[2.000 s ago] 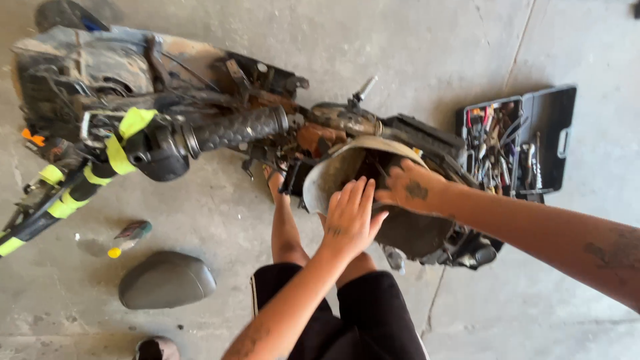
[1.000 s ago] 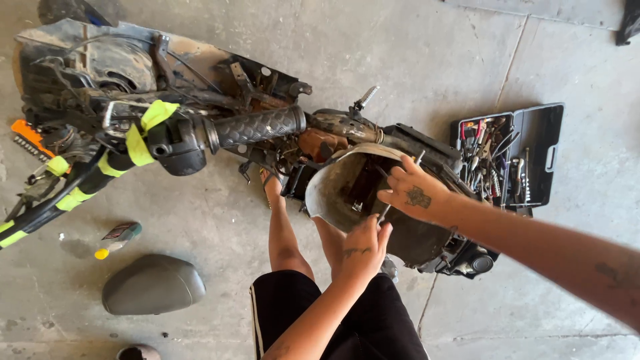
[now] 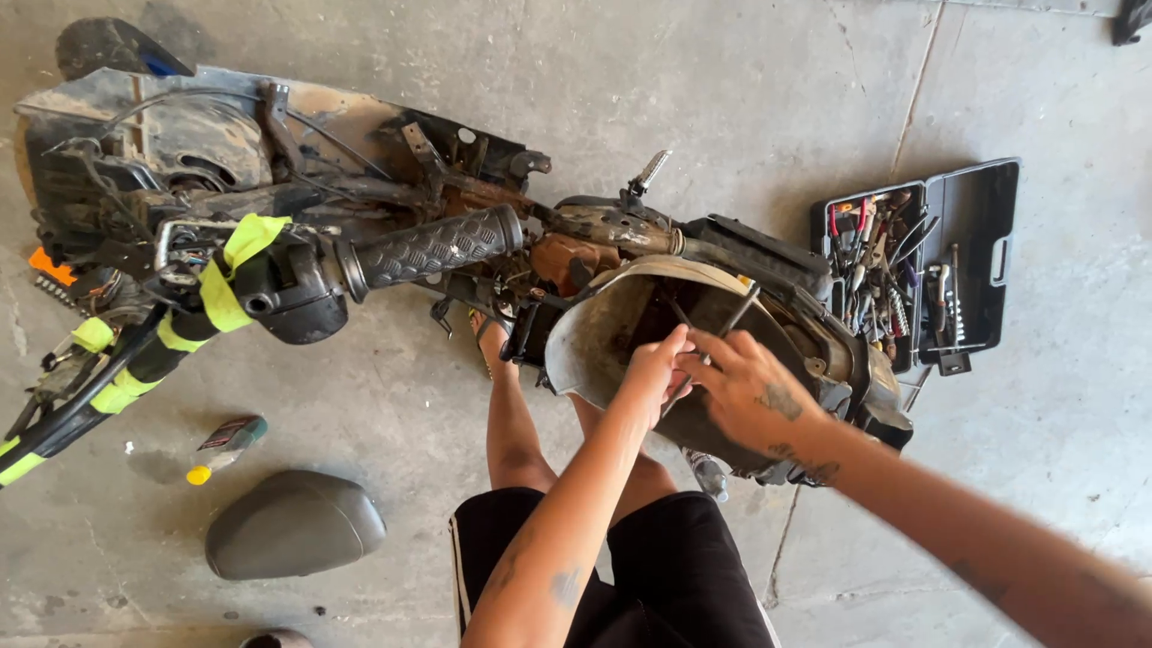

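A partly stripped scooter [image 3: 360, 189] lies across the view, with its open under-seat storage bucket [image 3: 585, 342] in front of me. Over the bucket, my right hand [image 3: 751, 387] is closed around a slanting metal bar [image 3: 740, 310], which looks like the crossbar of a T-handle wrench. My left hand [image 3: 655, 373] meets it from the left, fingers bent at the bar; whether it grips the bar or a shaft below is unclear. A thin dark rod shows beyond my fingertips, inside the bucket. The bucket's bottom is partly hidden by my hands.
An open black toolbox [image 3: 972, 261] full of hand tools lies right of the scooter. The rubber handlebar grip [image 3: 441, 247] juts toward the bucket. A scooter seat [image 3: 295, 525] and a bottle with a yellow cap [image 3: 225, 445] lie on the concrete floor at lower left.
Two seconds ago both hands were at the bucket's opening with no bar visible. The bar showed one second ago, a hand near each end; now the hands are together near its middle.
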